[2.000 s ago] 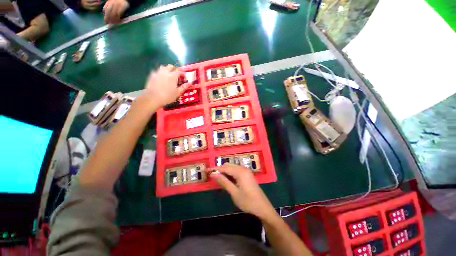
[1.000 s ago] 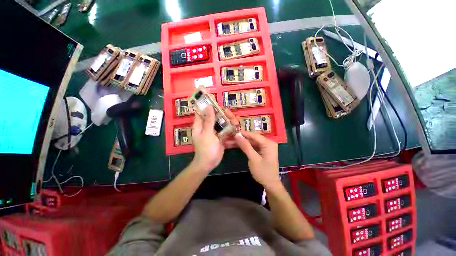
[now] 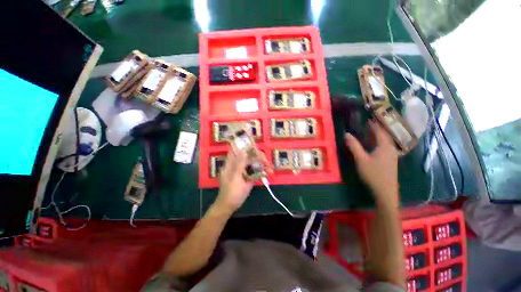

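My left hand (image 3: 233, 181) holds a tan-backed phone (image 3: 247, 153) over the lower left of the red phone tray (image 3: 333, 140). A white USB cable (image 3: 276, 198) runs from the phone's lower end. My right hand (image 3: 374, 159) is off the phone, right of the tray, its fingers at the black barcode scanner (image 3: 349, 114); the blur hides whether it touches it. The tray's right column holds tan-backed phones. In its left column one phone (image 3: 233, 73) lies keypad up, and two slots show only white slot labels (image 3: 247, 105).
Spare phones lie left (image 3: 161, 85) and right (image 3: 374, 85) of the tray. A second scanner (image 3: 151, 151), a cabled phone (image 3: 136, 185) and a white card (image 3: 185, 146) are at left. Monitors (image 3: 25, 131) flank the bench. Red tray stacks (image 3: 425, 218) stand below at both sides.
My right hand has left the phone and moved right to the scanner. The phone stays in my left hand, now with the cable visible at its end. Earlier, my left hand reached into the tray's top left.
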